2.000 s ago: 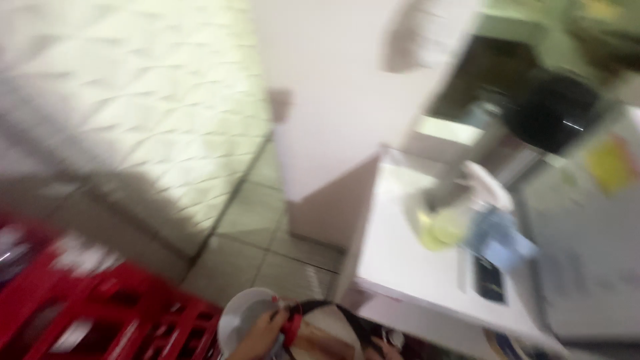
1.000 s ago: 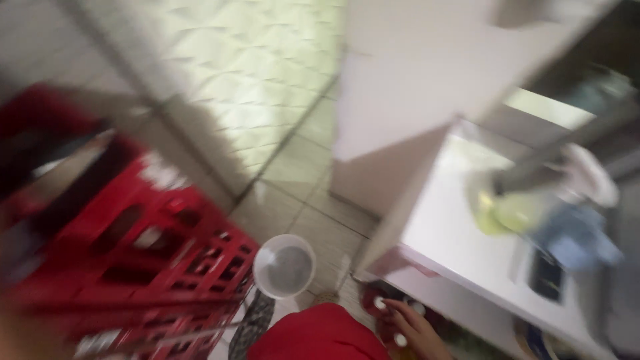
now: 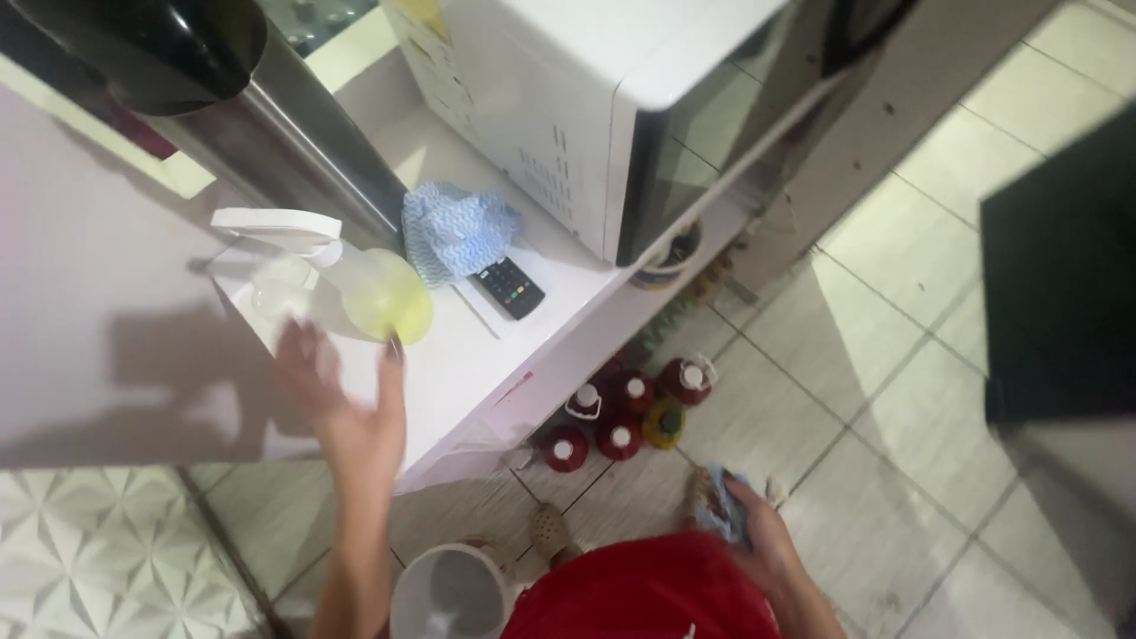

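Note:
My left hand (image 3: 346,390) is blurred and spread apart above the white shelf, its fingertips beside a spray bottle (image 3: 386,297) with yellow liquid and a white trigger head. Whether the thumb touches the bottle is unclear. A small clear container (image 3: 282,286) stands left of the bottle. Low on the right, my right hand (image 3: 759,528) grips a bluish cloth (image 3: 721,506). Another blue-and-white patterned cloth (image 3: 457,231) lies crumpled behind the bottle, partly over a black remote control (image 3: 510,288).
A white microwave oven (image 3: 532,115) and a tall metal dispenser with a black top (image 3: 302,133) stand on the shelf. Several bottles with red or yellow contents (image 3: 619,435) stand on the tiled floor. A white bucket (image 3: 451,595) is near my feet.
The view has swung far to the right. My left hand is now by the spray bottle, and a cloth shows in my right hand. The red crates are out of view.

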